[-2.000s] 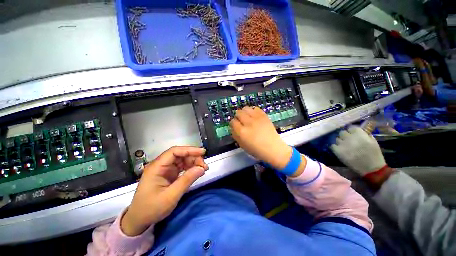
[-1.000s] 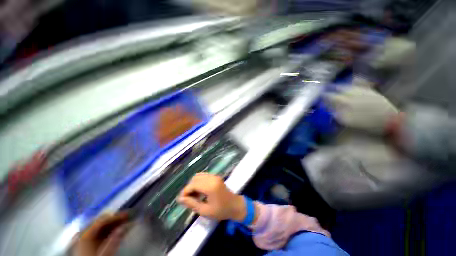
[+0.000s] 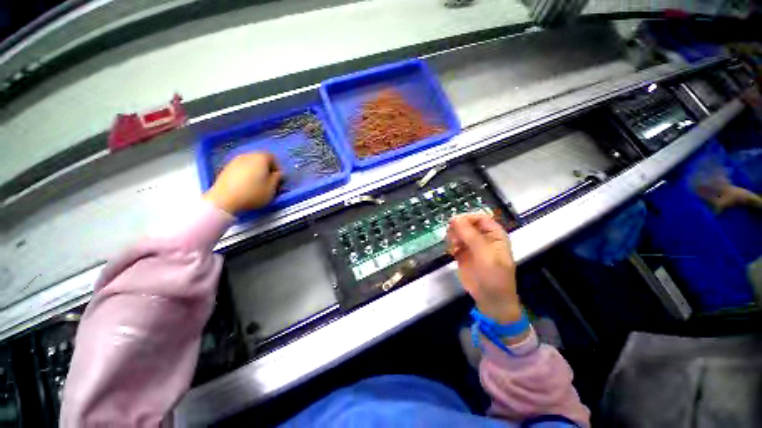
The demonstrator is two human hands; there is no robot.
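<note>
My left hand (image 3: 244, 182) is in the left blue bin (image 3: 288, 159), over its sparse grey leaded parts (image 3: 311, 150); its fingertips are bent down and I cannot tell if they hold a part. My right hand (image 3: 482, 244) is over the right end of the green PCB panel (image 3: 405, 230), fingertips pinched together; any part between them is too small to tell. The panel sits in a black pallet (image 3: 349, 288) with small metal clips. The right blue bin (image 3: 389, 113) holds a heap of orange leaded parts (image 3: 388, 125).
A pale metal rail (image 3: 380, 323) runs between me and the pallets. A red holder (image 3: 149, 124) stands behind the left bin. Another pallet with a board (image 3: 660, 115) is further right. Another person's hand (image 3: 728, 194) shows at the right edge.
My left hand has moved from near the front rail into the left bin. My right hand is now at the panel's right end. The view has swung, and the gloved hand at right is gone.
</note>
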